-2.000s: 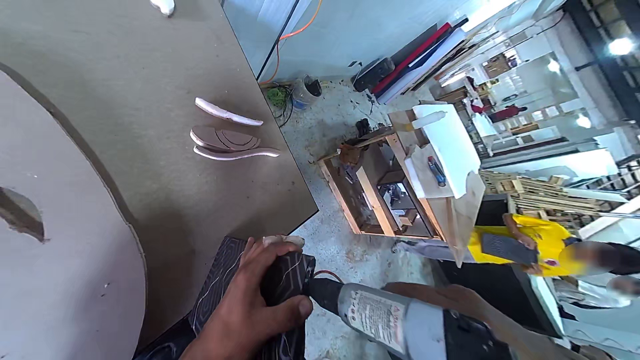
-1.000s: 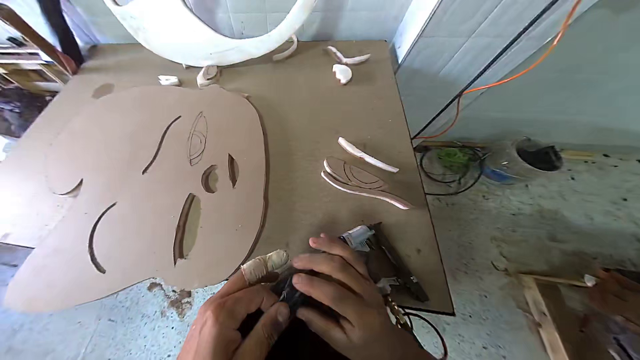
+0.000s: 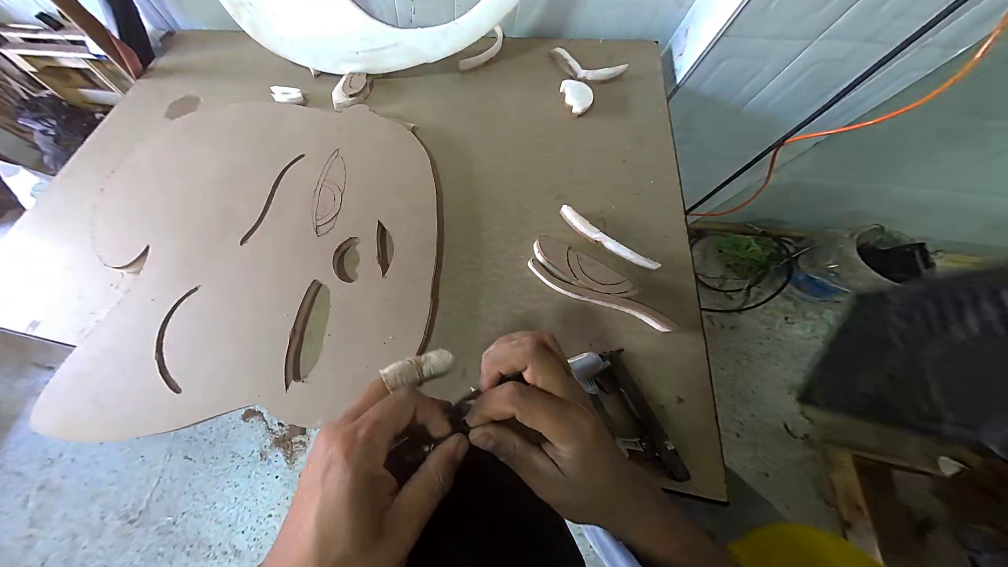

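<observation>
My left hand (image 3: 378,465), with a wrapped fingertip, pinches a small dark piece (image 3: 417,449) at the board's front edge. My right hand (image 3: 543,425) grips the same dark item from the right; what it is cannot be told, as the fingers cover it. A tool with a metal body (image 3: 638,417) lies on the board just right of my right hand. A large flat cut-out panel (image 3: 213,315) with slots and pencil lines rests at the left. Beyond my hands lie curved pale strips (image 3: 606,236) and a leaf-shaped piece with drawn curves (image 3: 583,268).
A white ring-shaped piece (image 3: 378,47) stands at the back of the brown tabletop (image 3: 512,157), with small offcuts (image 3: 577,97) near it. An orange cord (image 3: 890,118) hangs at the right. A bucket (image 3: 858,260) and a wooden frame (image 3: 850,488) stand on the floor.
Two seconds ago a power drill was held against patterned dark material; now both hands are together on a small dark item. The view has turned strongly.
</observation>
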